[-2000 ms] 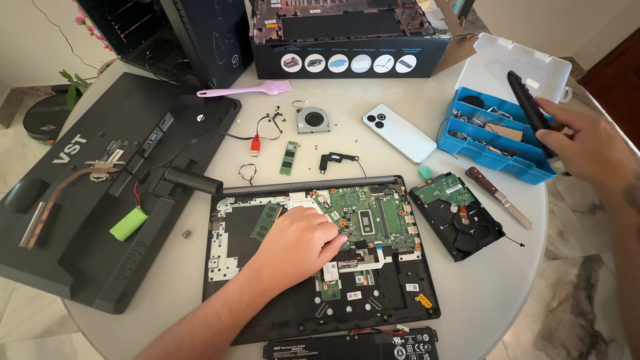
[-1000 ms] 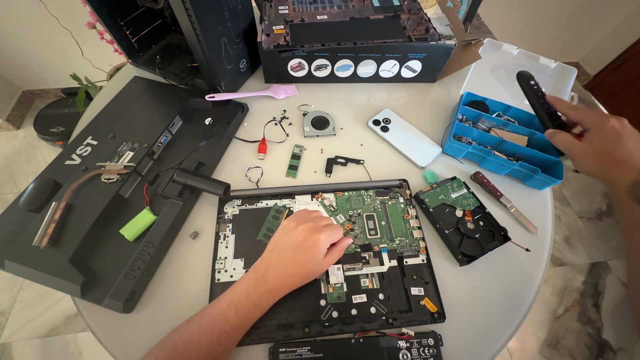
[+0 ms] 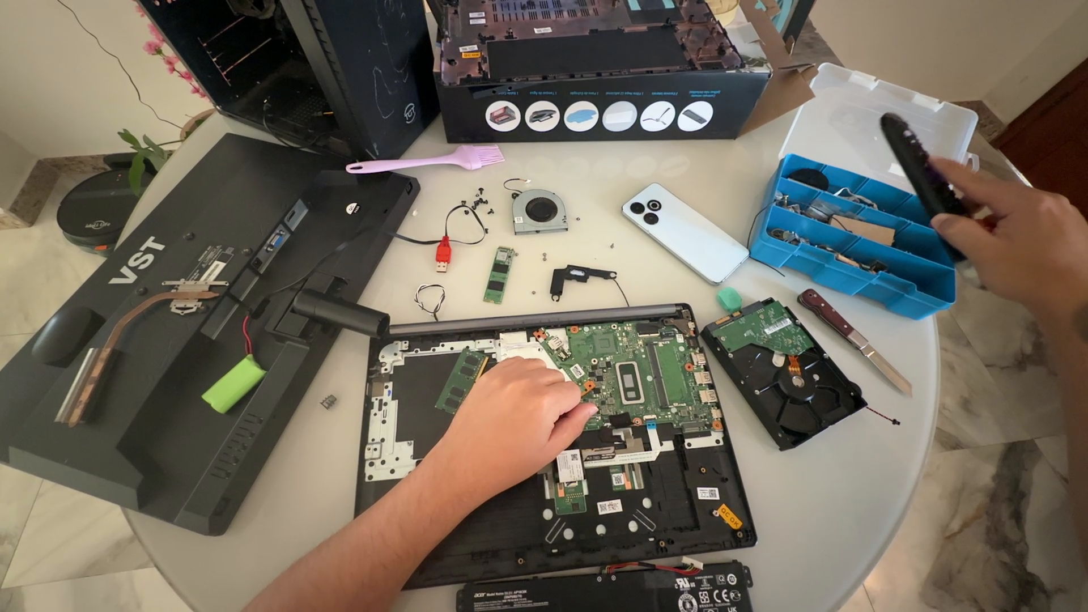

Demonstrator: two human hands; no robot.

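Note:
An opened laptop base (image 3: pixel 476 544) lies on the round table, its green motherboard (image 3: pixel 671 374) exposed. My left hand (image 3: pixel 527 416) rests over the middle of it, fingers curled, at the motherboard's left edge; whether something small is between the fingertips is hidden. Just left of the hand, a green RAM module (image 3: pixel 463 378) lies tilted on the laptop base. My right hand (image 3: pixel 1011 229) is raised at the right, holding a black handheld tool (image 3: pixel 922 174) above the blue compartment box (image 3: pixel 901 285). Below the laptop lies a black laptop battery (image 3: pixel 603 591).
Left: a monitor (image 3: pixel 255 170) lying face down, with a copper heat pipe (image 3: pixel 127 327). Behind: a pink brush (image 3: pixel 425 161), a fan (image 3: pixel 540 211), an SSD (image 3: pixel 500 274) and a phone (image 3: pixel 684 231). Right: a hard drive (image 3: pixel 782 374) and a folding knife with its blade out (image 3: pixel 854 340).
My right hand has shifted slightly with the black tool, which now points more upright. My left hand stays at about the same place on the laptop base.

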